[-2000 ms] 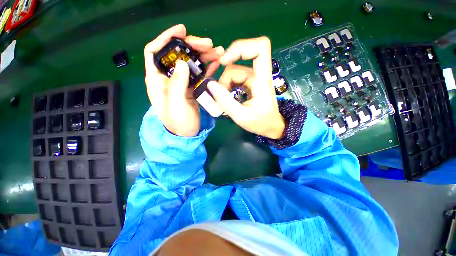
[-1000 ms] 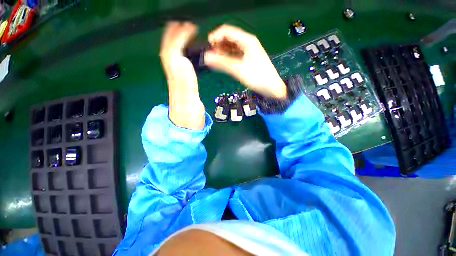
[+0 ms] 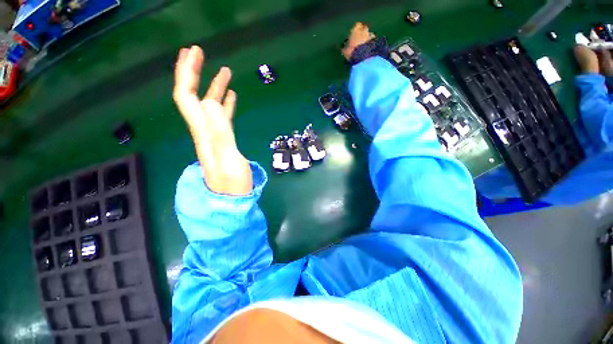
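Note:
My left hand point(image 3: 210, 124) is raised over the green mat with its fingers spread and nothing in it. My right hand point(image 3: 359, 41) is stretched far forward, small and partly turned away, at the upper left corner of the clear blister tray point(image 3: 478, 149); what its fingers touch cannot be made out. A small dark watch unit point(image 3: 266, 74) with a bright, partly gold face lies on the mat between my hands. A group of loose L-marked parts point(image 3: 299, 156) lies nearer to me. Two small black units point(image 3: 329, 103) lie left of my right sleeve.
A dark grey foam tray point(image 3: 144, 252) with glossy black watches in its back pockets is at left. A black plastic tray point(image 3: 514, 117) is at right. Small units lie farther back, one single dark unit point(image 3: 123, 132) at left. Another person's hands point(image 3: 595, 57) show at far right.
My hands have parted; the right has reached forward and right, and the left has opened. The dark piece they held is no longer in the left hand. The view has shifted.

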